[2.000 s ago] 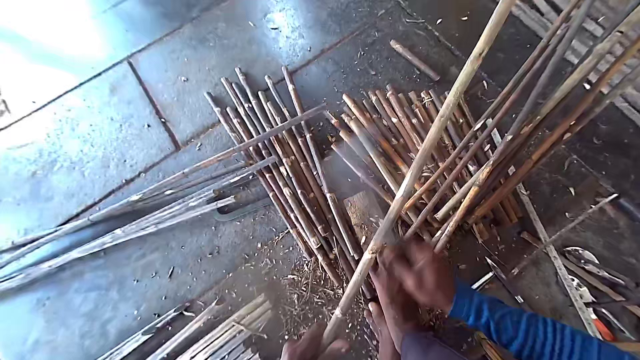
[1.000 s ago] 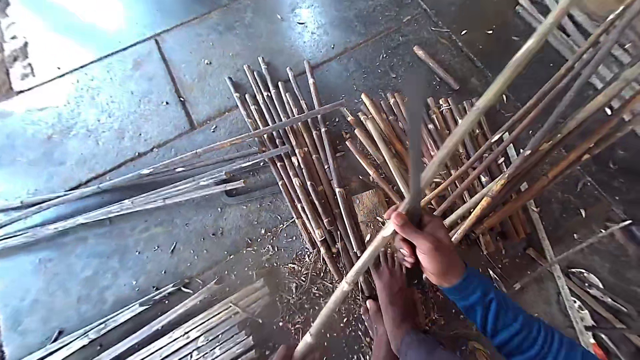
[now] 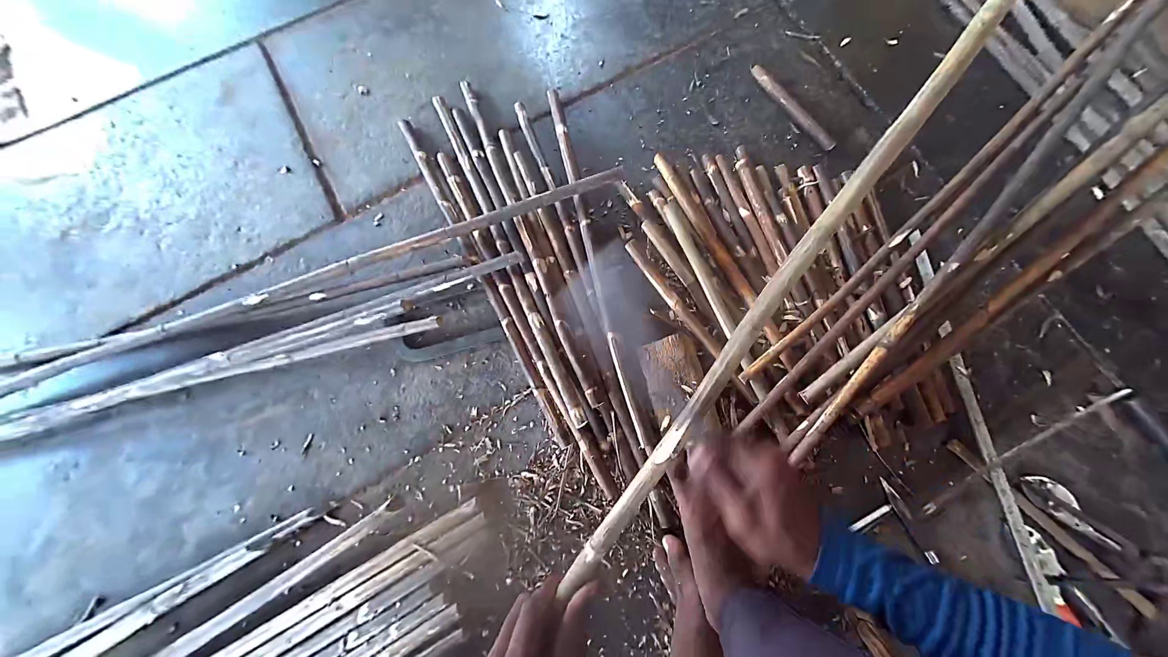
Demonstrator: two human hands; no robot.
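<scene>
A long pale wooden pole (image 3: 776, 287) slants from the lower middle to the top right. At the bottom edge my left hand (image 3: 545, 620) is closed around its lower end. Blurred by motion, my right hand (image 3: 753, 502) is beside the pole, its fingers closed on the handle of a long blade. The blade (image 3: 625, 319) shows as a grey smear up and left of the hand, near a lighter scraped patch on the pole. Beneath the pole stands a wooden block (image 3: 673, 370). My bare feet (image 3: 703, 547) are just left of and below the right hand.
Cut sticks (image 3: 538, 274) lie in a bundle left of the block, with more short sticks (image 3: 730, 219) to its right. Long sticks (image 3: 985, 265) fan out at upper right. Pale split lengths (image 3: 365, 593) lie lower left. Shavings (image 3: 566, 493) cover the stone floor (image 3: 182, 210).
The blade stood clear and upright above my right hand a second ago; now it is blurred and tilted left. My right hand has moved down and left against the pole.
</scene>
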